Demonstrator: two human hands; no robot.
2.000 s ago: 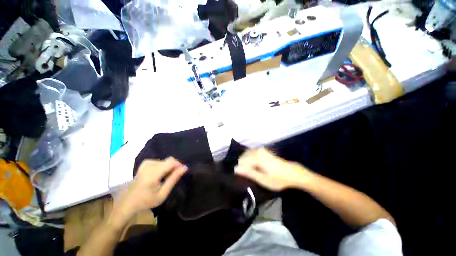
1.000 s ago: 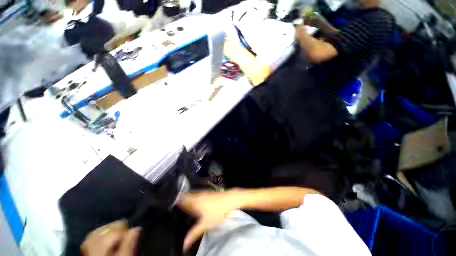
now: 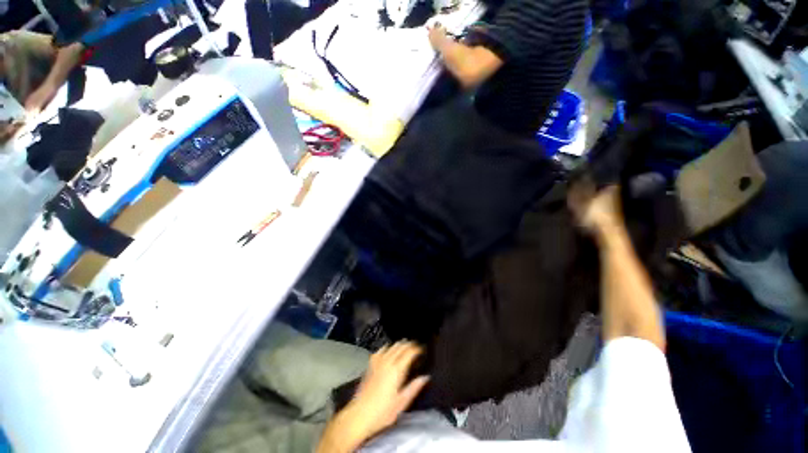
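Observation:
The black-brown garment piece (image 3: 505, 327) is stretched off the table, over the floor at the right of my lap. My right hand (image 3: 595, 208) grips its far upper end with the arm extended. My left hand (image 3: 385, 380) is at its near end beside my lap, fingers against the cloth edge; its grip is partly hidden. The white sewing machine with a blue stripe (image 3: 199, 146) stands at the left. No cloth lies under its needle area (image 3: 84, 310). A black strip (image 3: 89, 226) is draped over its arm.
Thread snips (image 3: 259, 227) and a small brown strip (image 3: 305, 189) lie on the white table (image 3: 221, 292). Red-handled scissors (image 3: 323, 140) lie farther back. Another person in a striped shirt (image 3: 536, 53) sits ahead. A blue crate (image 3: 726, 380) is at the lower right, near a brown board (image 3: 722, 181).
The view has turned right. The garment has left the table's front edge and is drawn out to the right. My right hand has reached far forward and right with it.

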